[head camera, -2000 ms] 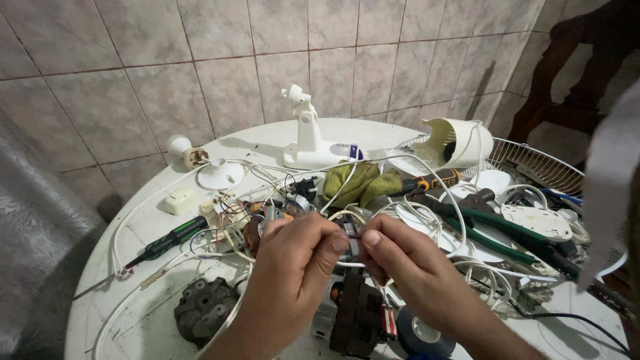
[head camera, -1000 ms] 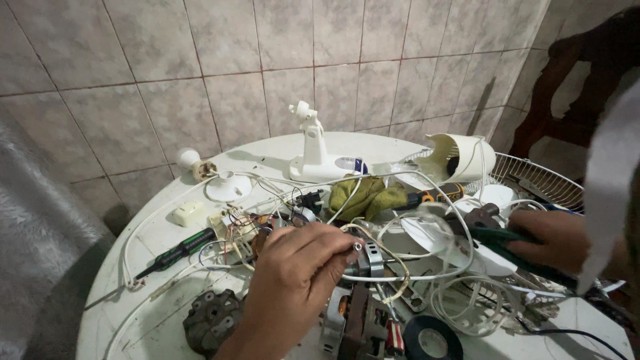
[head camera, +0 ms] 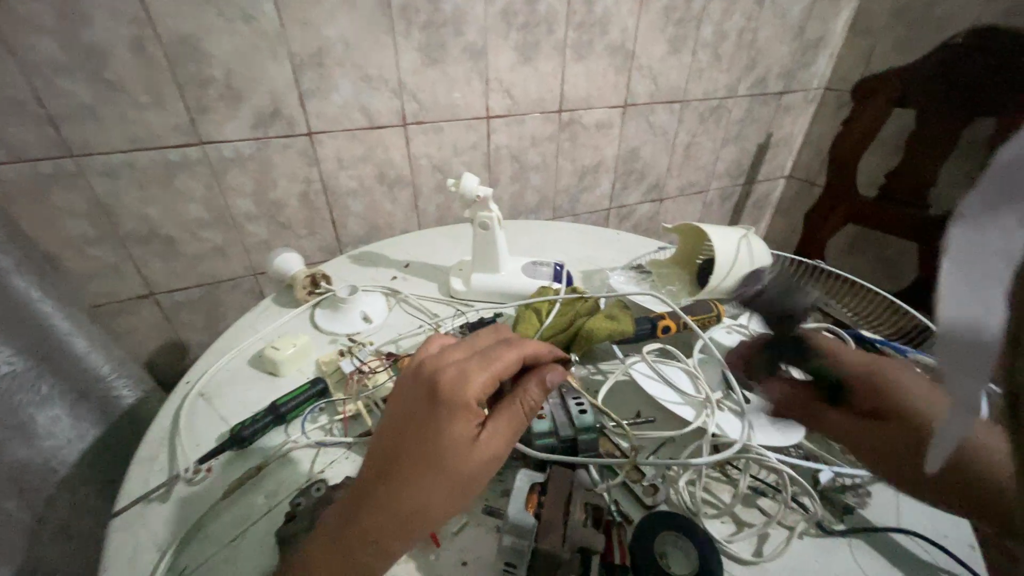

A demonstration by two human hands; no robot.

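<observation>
My left hand (head camera: pixel 472 408) pinches the end of a thin wire (head camera: pixel 573 364) between thumb and forefinger, above a small metal motor part (head camera: pixel 564 420). At the right, my right hand (head camera: pixel 832 400) is blurred and closed around pliers (head camera: pixel 780 308), whose dark head points up and left. A white cable (head camera: pixel 696 460) loops beside the left hand and lies in coils between the two hands. An electric motor (head camera: pixel 560 520) and a roll of black tape (head camera: pixel 674 548) rest near the front edge.
A white fan stand (head camera: pixel 488 256) stands at the back, by a green cloth (head camera: pixel 580 320). A green-black screwdriver (head camera: pixel 276 412) and a lamp holder (head camera: pixel 348 308) lie left. A fan grille (head camera: pixel 864 300) and a cream housing (head camera: pixel 720 260) are at the back right.
Two seconds ago both hands were together over the motor parts. My right hand has moved away to the right and taken hold of the pliers. My left hand still pinches at the same area.
</observation>
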